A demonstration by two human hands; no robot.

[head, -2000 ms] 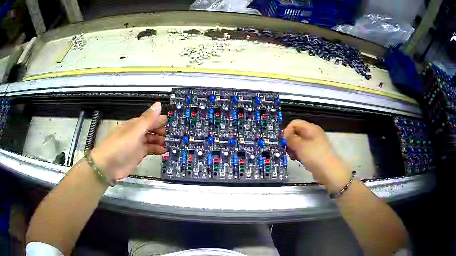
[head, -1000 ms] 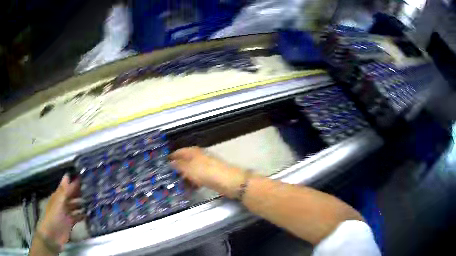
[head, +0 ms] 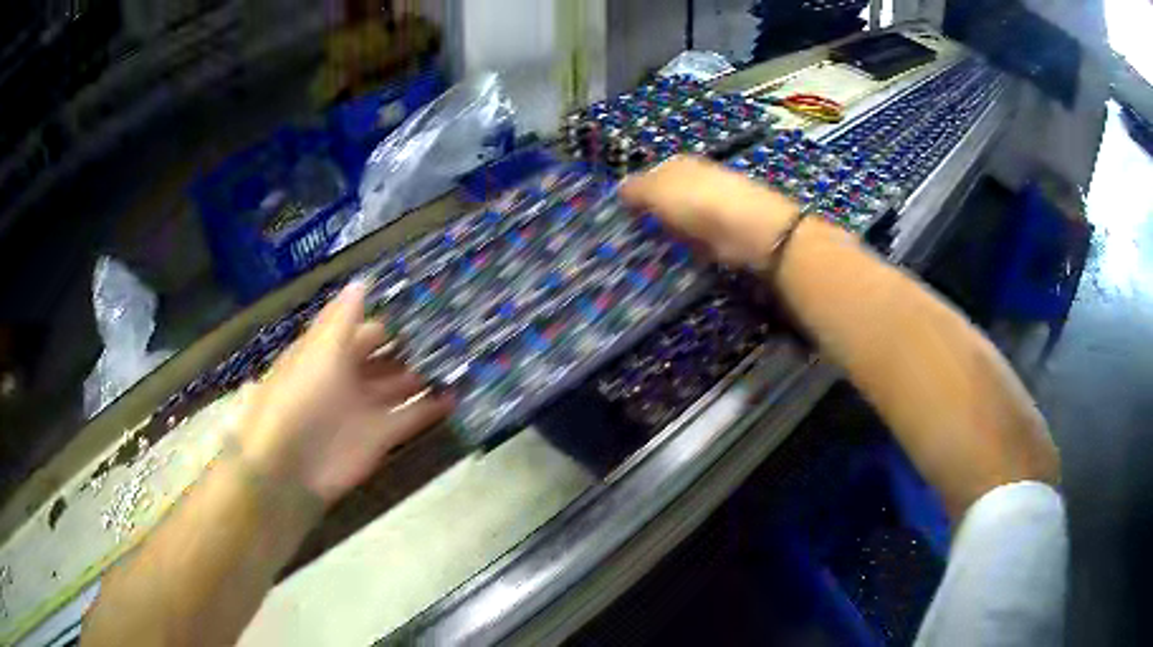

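A dark PCB panel crowded with blue, red and green parts is held up above the conveyor rails, tilted and blurred by motion. My left hand grips its left edge, fingers partly spread at the near corner. My right hand grips its far right edge, with the fingertips partly hidden. Another PCB panel lies lower between the rails, partly covered by the held one.
Stacked PCB panels stand beyond my right hand, and more populated boards run along the line. The near metal rail crosses the front. Small white components lie on the ledge at left. A blue crate and plastic bag are behind.
The view has swung right. The panel has been lifted from between the rails and carried right in both hands, towards the stacked boards.
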